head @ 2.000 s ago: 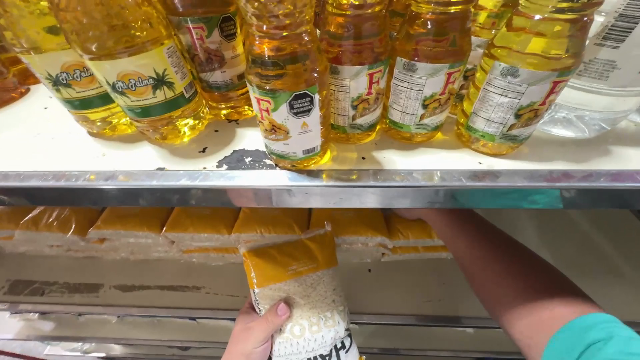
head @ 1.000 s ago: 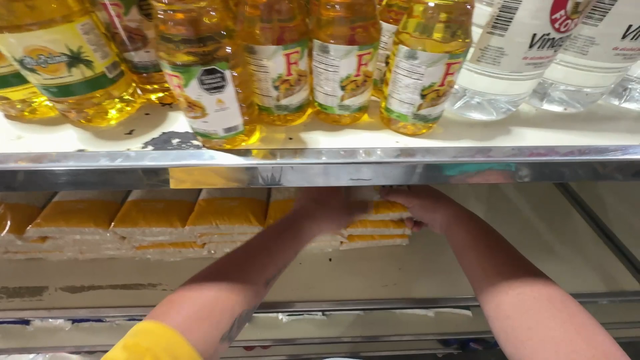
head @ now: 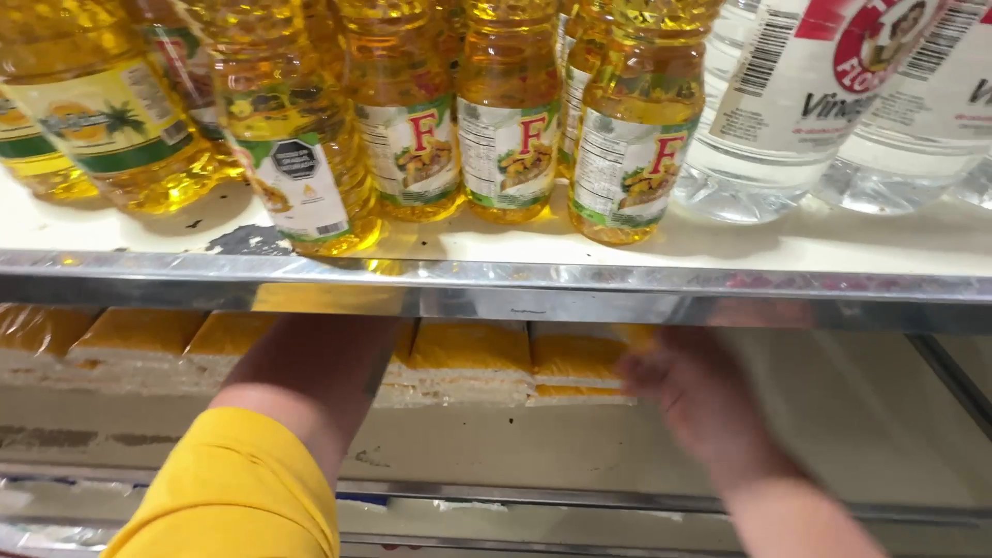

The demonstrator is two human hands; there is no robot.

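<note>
Plastic bags of white grain with orange tops (head: 471, 346) lie in a row, stacked on the lower shelf. My left forearm, in a yellow sleeve, reaches under the upper shelf; the shelf's edge hides my left hand. Blurred, my right hand (head: 678, 384) is at the right end of the row, its fingers against or beside the last stack (head: 577, 360). Whether those fingers grip a bag cannot be made out.
The upper shelf's metal edge (head: 496, 291) crosses above my arms. On that shelf stand yellow oil bottles (head: 508, 155) and clear vinegar bottles (head: 763, 155). Metal rails (head: 542, 494) run below the bags, and a dark bar (head: 953, 384) slants at the right.
Two seconds ago my left hand held a grain bag in front of the shelf; now that hand is out of sight under it. My right hand has come into fuller view. The view has shifted right.
</note>
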